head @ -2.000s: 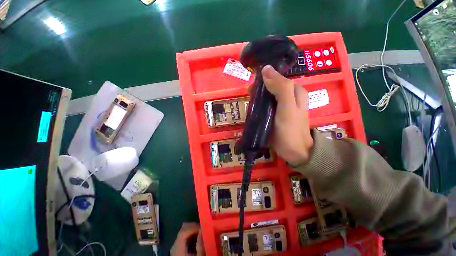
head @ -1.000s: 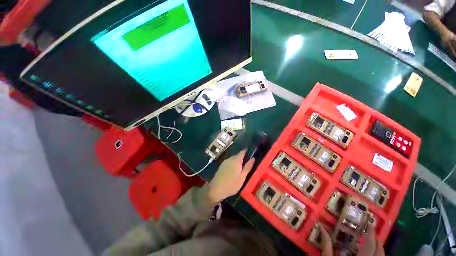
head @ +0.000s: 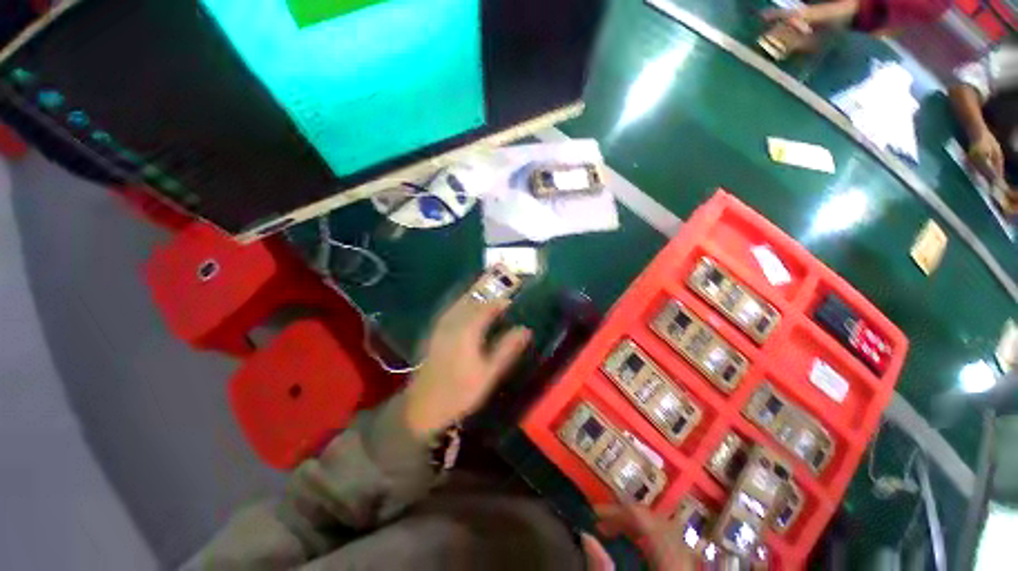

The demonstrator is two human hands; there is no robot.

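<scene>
The red tray (head: 820, 441) holds several gold-tan phones back side up, a black-and-red phone (head: 854, 331) and loose white labels. One phone (head: 759, 496) lies crosswise over others at the tray's near end. My left hand (head: 463, 351) is over another phone (head: 499, 281) left of the tray and hides its lower part; its thumb is spread, and a grip cannot be made out. My right hand (head: 653, 541) is blurred and cut by the bottom edge, beside the tray's near end; its hold is unclear. A dark, blurred object (head: 567, 329) lies between left hand and tray.
A monitor (head: 368, 100) stands upper left. Near it are a white sheet (head: 592, 212) with a gold phone (head: 566, 178), a pale card (head: 516, 260) and a white-and-blue device (head: 435, 201). Red stools (head: 296, 390) stand lower left. Other people's hands (head: 988, 151) show upper right.
The black scanner has left my right hand. My left hand has moved up over the left phone. My right hand has moved left from the crosswise phone. The view has turned left.
</scene>
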